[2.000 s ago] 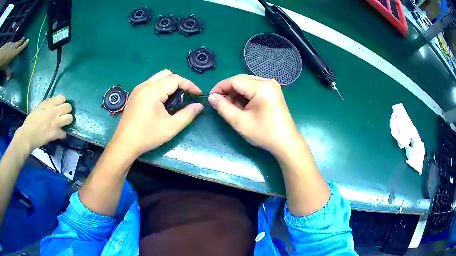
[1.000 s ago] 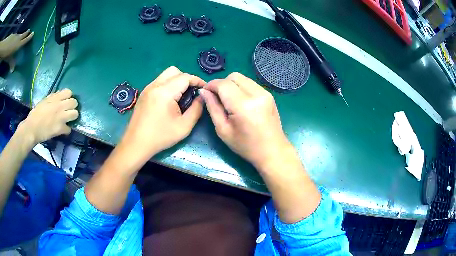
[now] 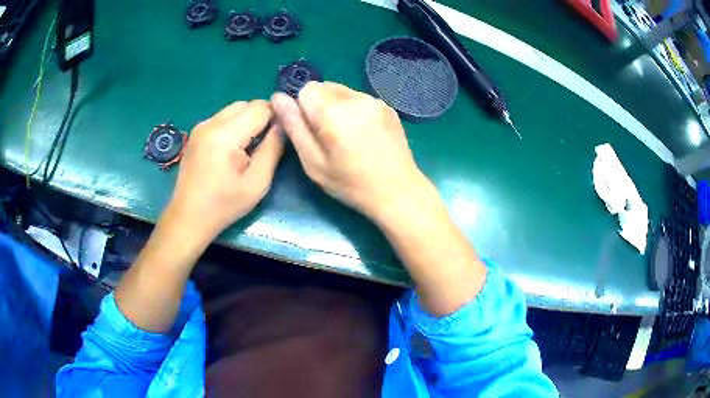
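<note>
My left hand [image 3: 226, 159] grips a small black round housing [image 3: 259, 137], mostly hidden by the fingers and tilted on edge. My right hand [image 3: 339, 144] meets it at the fingertips, thumb and index finger pinched together at the housing's upper edge; whether a tiny part is between them cannot be seen. Another black housing [image 3: 299, 76] lies just beyond my right fingertips. A housing with a copper-orange rim [image 3: 164, 144] lies left of my left hand. The dimpled black screw dish [image 3: 412, 78] and the black electric screwdriver [image 3: 459, 58] lie beyond my right hand.
Three housings [image 3: 242, 25] lie at the far side of the green mat [image 3: 529, 202]. A black box with a pale label [image 3: 75, 39], its cord and a yellow-green wire are at left. White crumpled pieces [image 3: 620, 194] lie at right, a red tray [image 3: 595, 14] at the far right.
My right fingertips have closed onto the housing in my left hand, and both hands appear turned inward over it. The other person's hands at left have gone out of view.
</note>
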